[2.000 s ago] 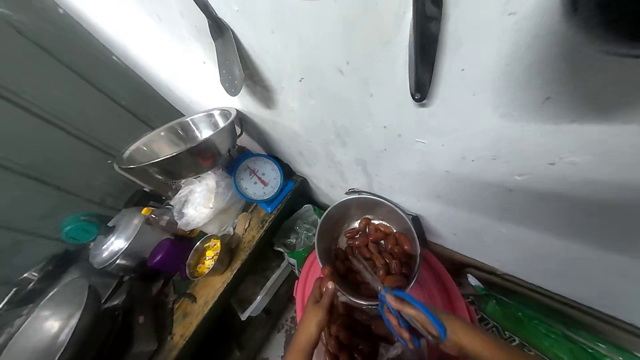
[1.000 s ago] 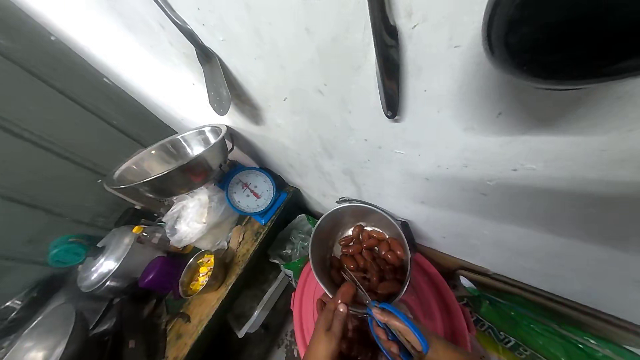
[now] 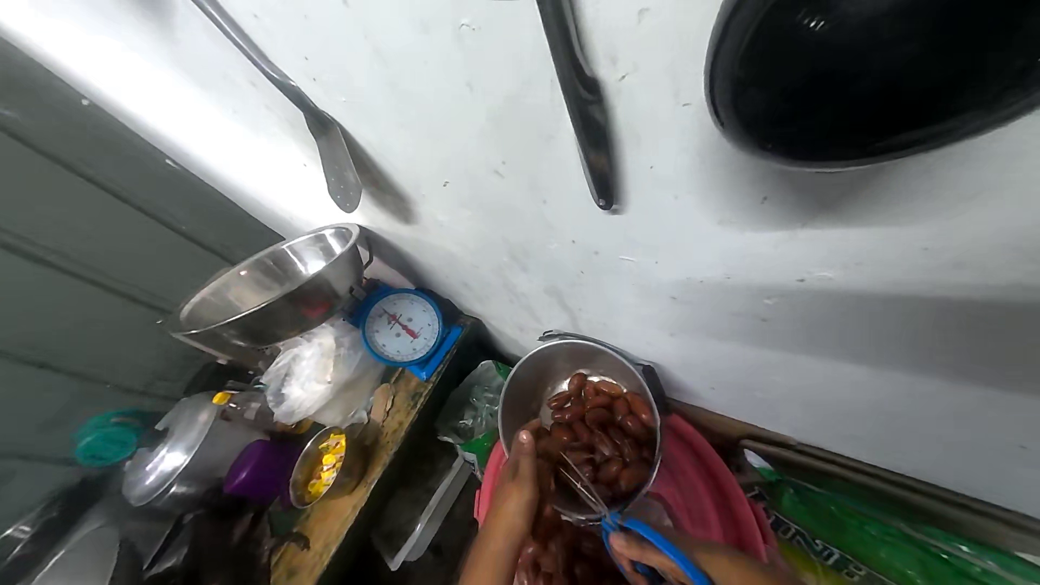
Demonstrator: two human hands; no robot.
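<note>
A metal pot [image 3: 520,390] with small red-brown sausages [image 3: 605,422] inside stands over a round pink plastic tub [image 3: 707,487]. My right hand [image 3: 650,556] grips blue-handled scissors [image 3: 589,491], whose blades reach over the pot's near rim. At that rim's left side is my left hand [image 3: 520,479], its fingers near a sausage; whether they grip it is hard to see. More sausages [image 3: 552,552] lie below the pot, between my two forearms.
On the wooden bench [image 3: 406,414] at left are a blue dial scale [image 3: 402,327], a steel basin [image 3: 276,284], a plastic bag [image 3: 321,378] and a bowl [image 3: 325,471] with yellow pieces. A spatula [image 3: 335,162] and a black pan [image 3: 861,73] hang on the wall. Green packaging [image 3: 877,520] lies at right.
A second ago my left fingers held a sausage by the scissor blades in front of the pot; now that hand is at the pot's left rim. The scissors remain in my right hand.
</note>
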